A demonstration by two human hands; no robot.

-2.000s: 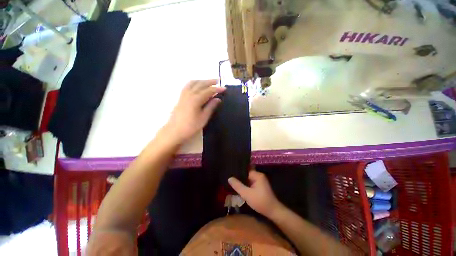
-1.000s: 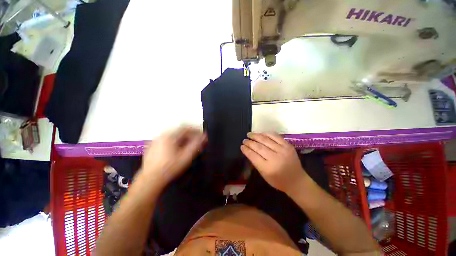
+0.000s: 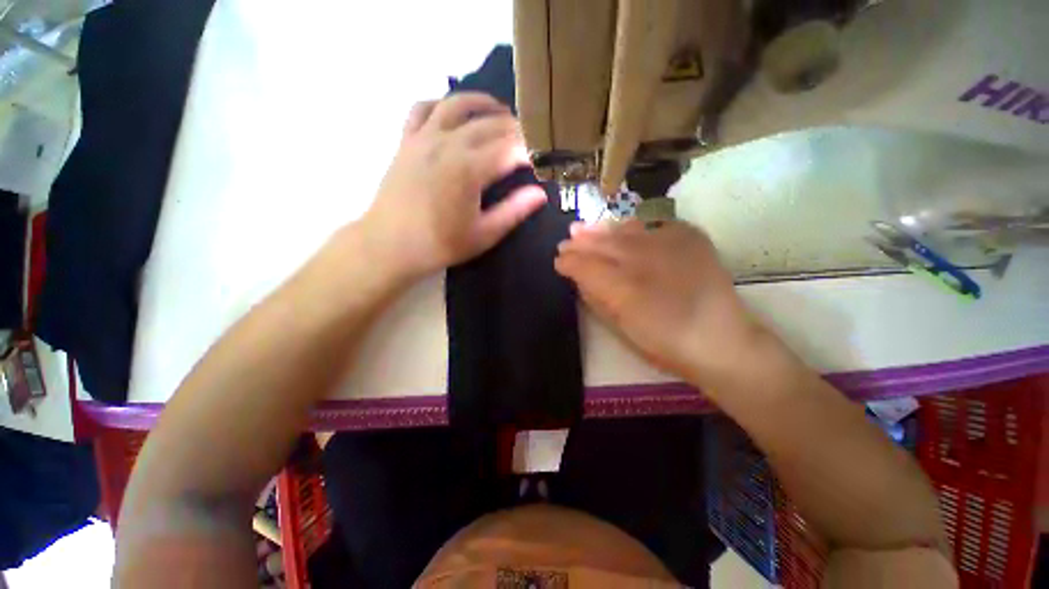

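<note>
A black fabric strip (image 3: 514, 334) lies on the white table, running from behind the machine head, past the presser foot (image 3: 568, 198), to the purple front edge. My left hand (image 3: 466, 184) lies on its upper part, left of the foot, thumb and fingers spread and pressing it. My right hand (image 3: 650, 270) is at the strip's right edge, just below and right of the foot, with its fingertips on the cloth. The needle tip is too small to tell.
The cream sewing machine (image 3: 851, 184) fills the upper right. Blue-green snips (image 3: 941, 269) lie on its bed. A pile of black pieces (image 3: 115, 173) is at the left. Red baskets (image 3: 992, 460) stand below the table edge at both sides. A small reddish box (image 3: 21, 374) is far left.
Both hands have moved up from near the front edge to beside the foot. The fabric now extends farther behind the machine head. The view has moved closer to the machine.
</note>
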